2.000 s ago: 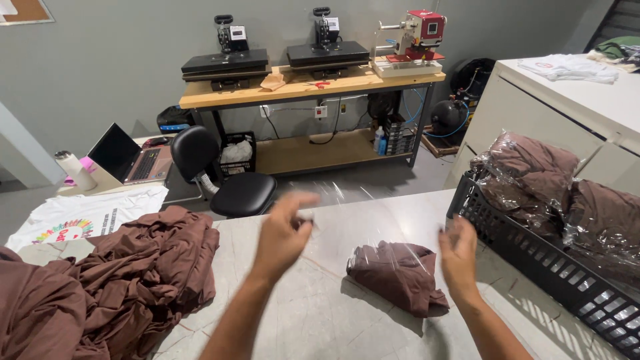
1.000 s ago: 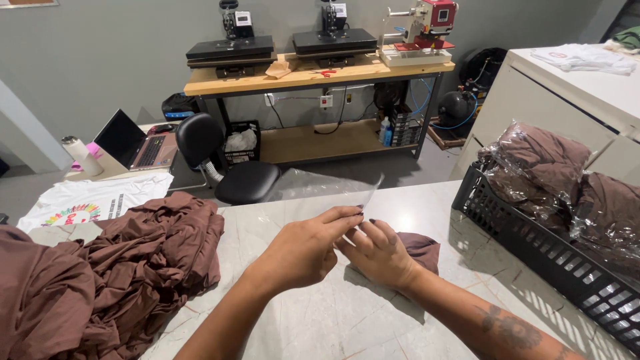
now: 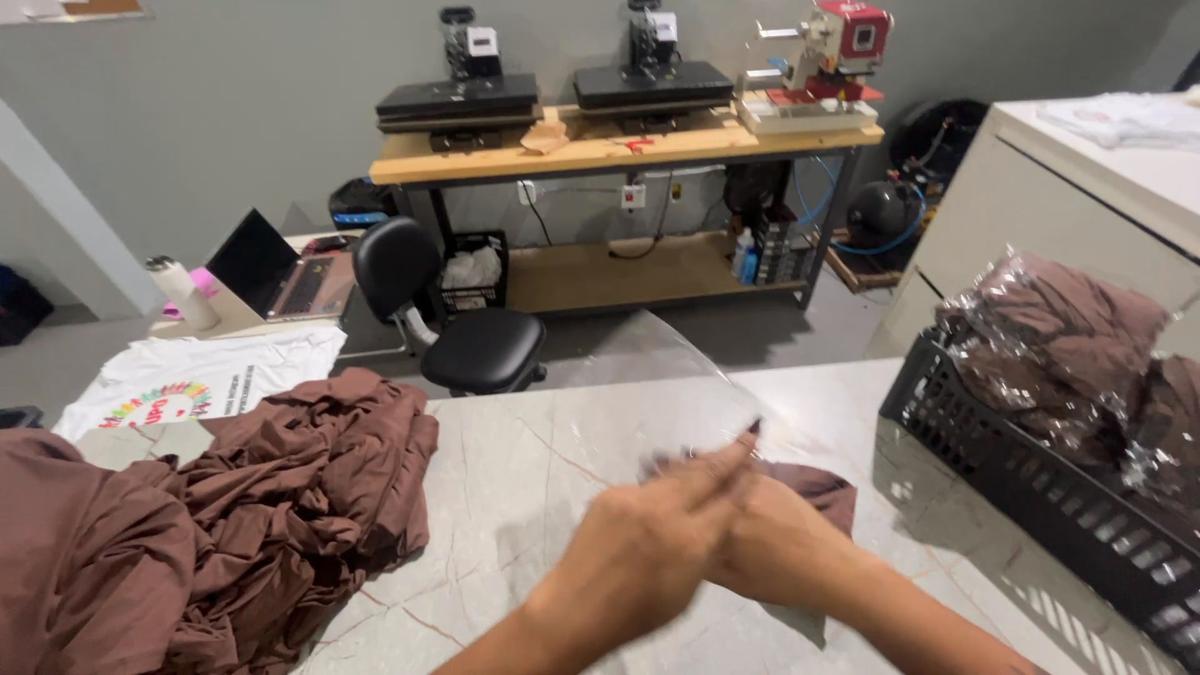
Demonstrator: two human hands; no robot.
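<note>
A clear plastic bag (image 3: 647,375) spreads forward from my two hands over the marbled tabletop (image 3: 497,487). My left hand (image 3: 647,544) overlaps my right hand (image 3: 778,534), both blurred, with the bag held at their fingers. How each hand shares the grip on the film is partly hidden. Behind and under my right hand lies a folded brown fabric piece (image 3: 825,497), mostly covered by it. A large heap of loose brown fabric (image 3: 309,487) lies on the left of the table.
On the right stands a black plastic crate (image 3: 1022,487) with brown fabric in clear bags (image 3: 1069,319). A printed white shirt (image 3: 216,375) lies at the left. Beyond the table are a black chair (image 3: 487,347), a laptop (image 3: 281,272) and a wooden bench (image 3: 581,150) with heat presses (image 3: 459,98).
My hands were apart around the folded brown fabric two seconds ago; they have come together in front of it with the clear bag, and the left now overlaps the right.
</note>
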